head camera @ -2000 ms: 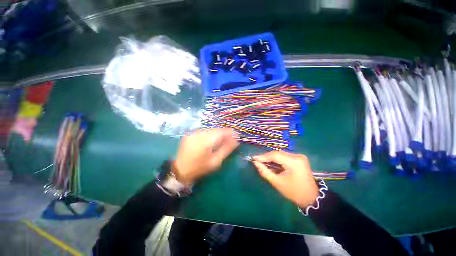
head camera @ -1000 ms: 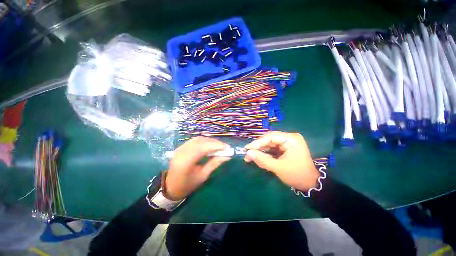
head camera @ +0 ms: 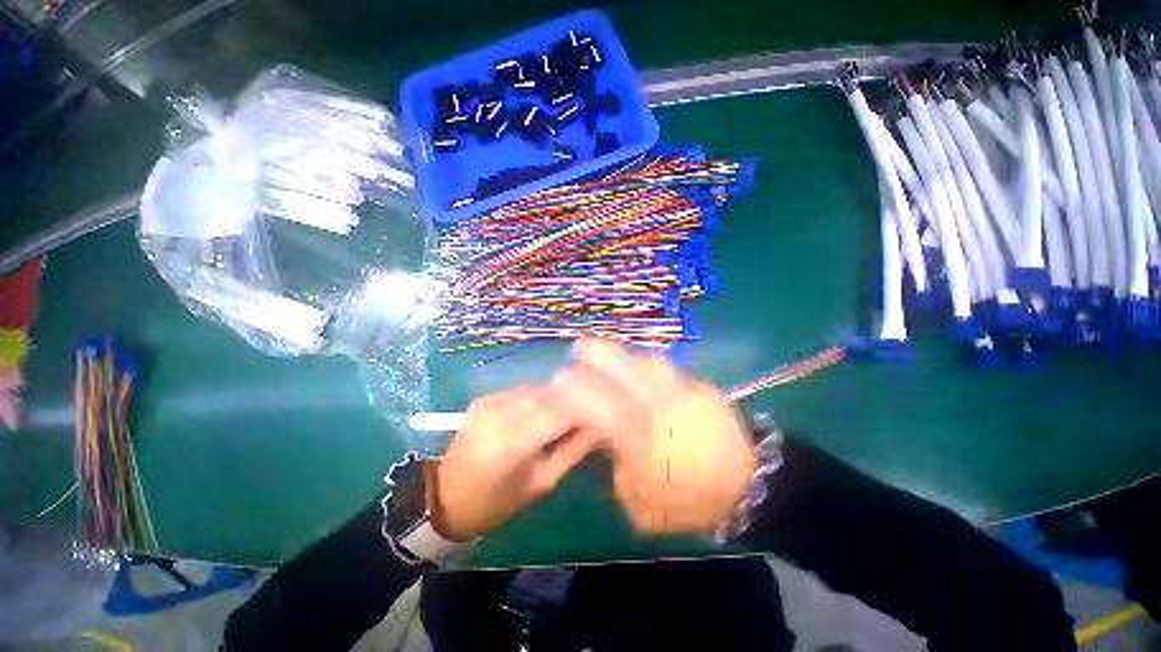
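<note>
My left hand [head camera: 503, 459] is closed around a white sleeve [head camera: 439, 420]; its end sticks out to the left of the fingers. My right hand [head camera: 668, 446] is blurred and meets the left hand at the fingertips, its palm side turned down. A wire harness [head camera: 789, 373] runs out from behind my right hand to the right, up to a blue connector [head camera: 866, 347]. The harness passes under or through the right hand. What lies between the fingertips is hidden.
Unsleeved harnesses [head camera: 573, 261] lie beyond my hands, below a blue bin [head camera: 528, 172] of black parts. A clear bag [head camera: 274, 210] of white sleeves is at left. Sleeved harnesses [head camera: 1031, 191] are at right. A wire bundle [head camera: 108, 446] is far left.
My right hand has come over to the left and turned against my left hand. The white sleeve now shows left of the left hand. The view has shifted.
</note>
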